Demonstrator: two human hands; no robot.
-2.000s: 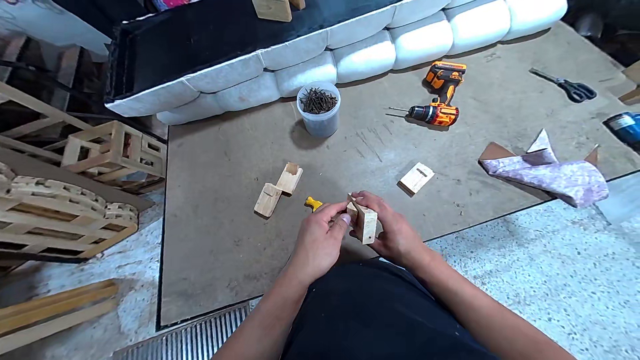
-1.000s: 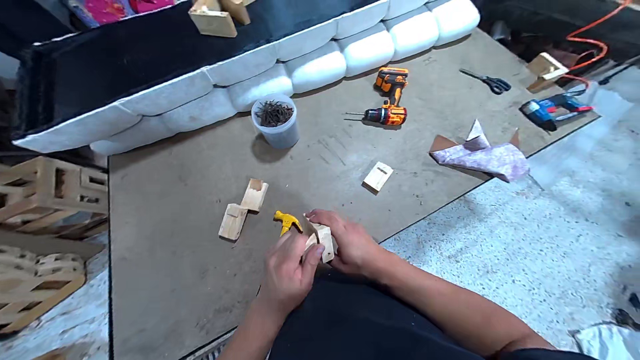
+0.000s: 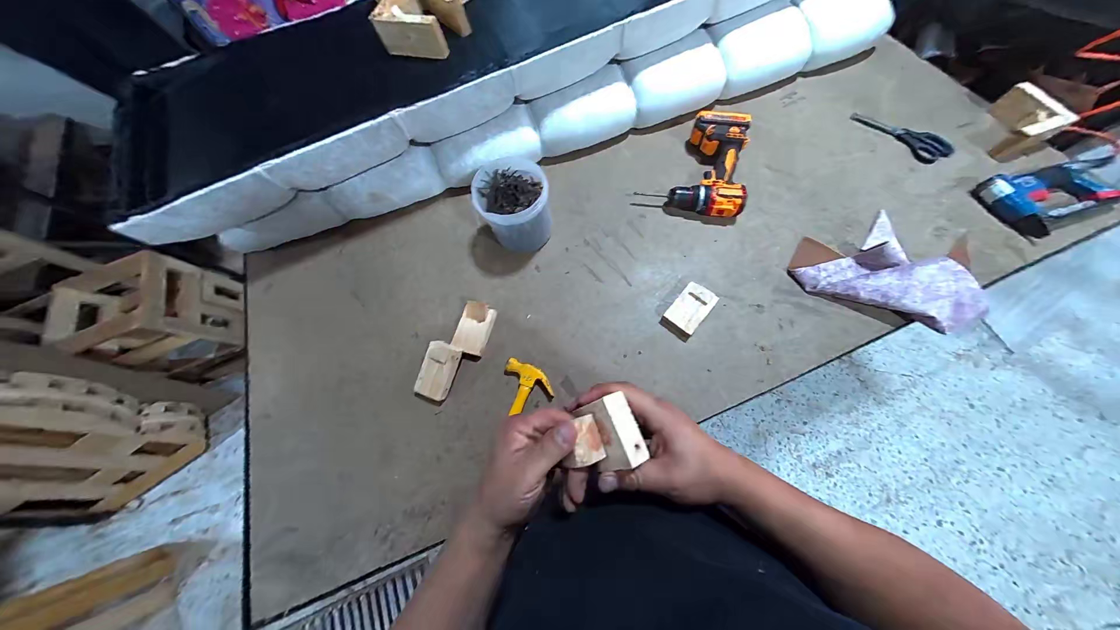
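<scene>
My left hand [image 3: 532, 464] grips a small wooden block [image 3: 587, 441] between thumb and fingers. A larger, pale wooden block [image 3: 623, 430] is held by my right hand [image 3: 678, 451], and the two pieces touch at the near edge of the table. Just beyond my left hand lies a yellow claw hammer [image 3: 528, 378], its handle partly hidden by the hand. Two wooden pieces touch corner to corner on the left, one nearer [image 3: 437, 372] and one farther [image 3: 474, 329]. Another flat wooden piece with a slot [image 3: 691, 308] lies beyond my right hand.
A plastic tub of dark screws or nails [image 3: 516, 210] stands by a white padded upholstered piece [image 3: 595, 96]. Right of it lie an orange cordless drill [image 3: 722, 166], scissors [image 3: 910, 138], lilac fabric [image 3: 910, 284] and a blue power tool [image 3: 1032, 197]. Wooden frames [image 3: 149, 306] stand at left.
The wooden pieces in my hands have been turned, so the smaller block now shows beside the larger one. More of the yellow hammer shows than two seconds ago. The view has shifted.
</scene>
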